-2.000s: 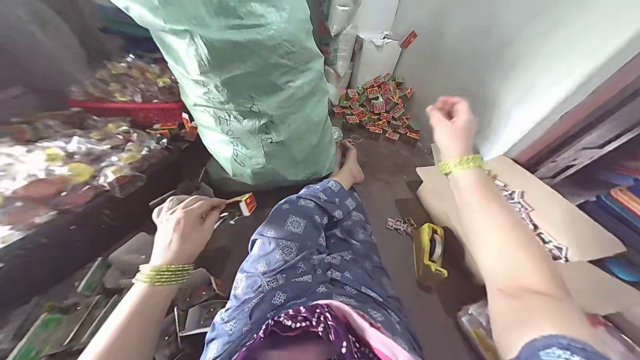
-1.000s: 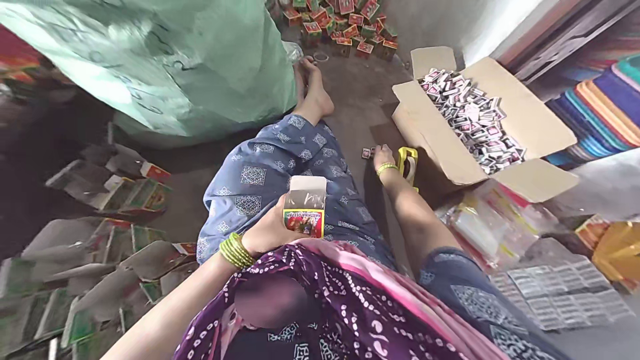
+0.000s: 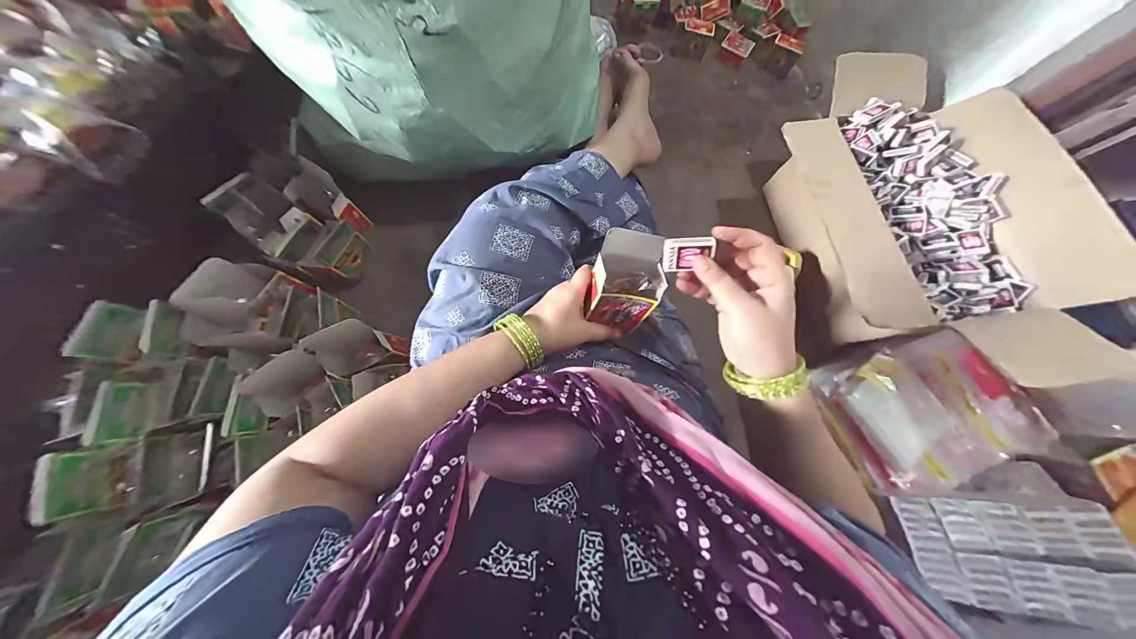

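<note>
In front of my lap, my left hand [image 3: 572,311] grips a small printed carton [image 3: 624,297] with its grey flap standing up. Between the thumb and fingers of my right hand [image 3: 750,288] is a small matchbox-like box [image 3: 688,255] with a white and pink label, held close beside the carton's open top. More such little boxes [image 3: 941,213] fill an open cardboard box [image 3: 1021,204] at the right. What lies inside the carton is mostly hidden.
A big green woven sack [image 3: 461,89] stands ahead, by my foot. Many open small cartons [image 3: 151,426] are spread at the left. Red and green boxes [image 3: 737,35] lie piled beyond my foot. Plastic packets [image 3: 941,408] and wrapped stacks [image 3: 1012,550] lie at the lower right.
My right hand, near the floor by the yellow object one second ago, has come up to the carton and now holds a small box. My left hand still holds the carton.
</note>
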